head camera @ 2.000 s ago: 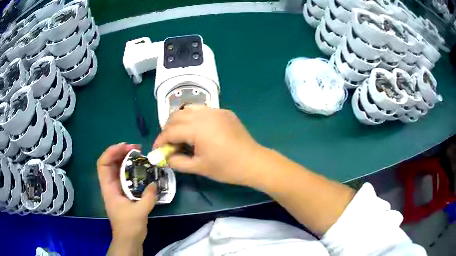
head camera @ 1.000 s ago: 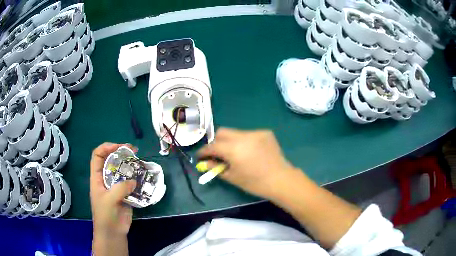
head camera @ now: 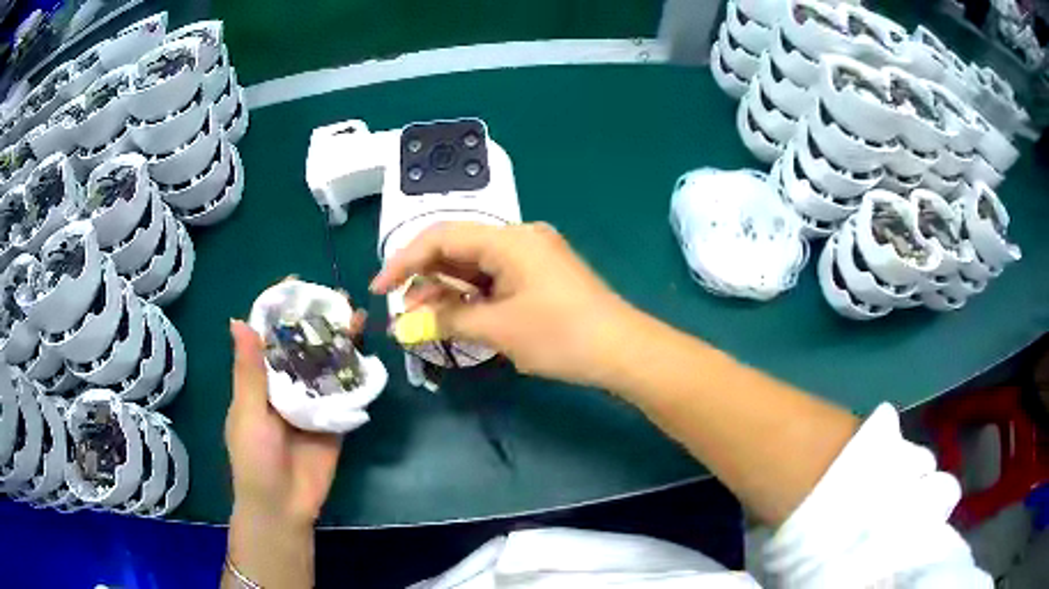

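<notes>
My left hand [head camera: 276, 443] holds the white rear cover [head camera: 316, 403], its open side with the main circuit board [head camera: 311, 345] facing up. My right hand [head camera: 518, 297] is over the cavity of the camera body [head camera: 454, 207] and holds a yellow-gripped tool [head camera: 416, 326]; its tip cannot be made out. The camera body lies on the green bench with its black lens panel [head camera: 444, 155] up and its bracket arm [head camera: 343, 165] to the left. My right hand hides most of the cavity and wires. A dark cable [head camera: 495, 435] lies blurred below the body.
Stacked white shells stand at the left [head camera: 104, 311] and right [head camera: 863, 127]. A pale round bundle [head camera: 740, 234] lies right of the camera body on the green bench [head camera: 598, 138]. A red stool [head camera: 987, 454] is beyond the bench at lower right.
My right hand moved down right of the cavity, then back up over it with the yellow tool. My left hand has raised the rear cover and tilted it differently.
</notes>
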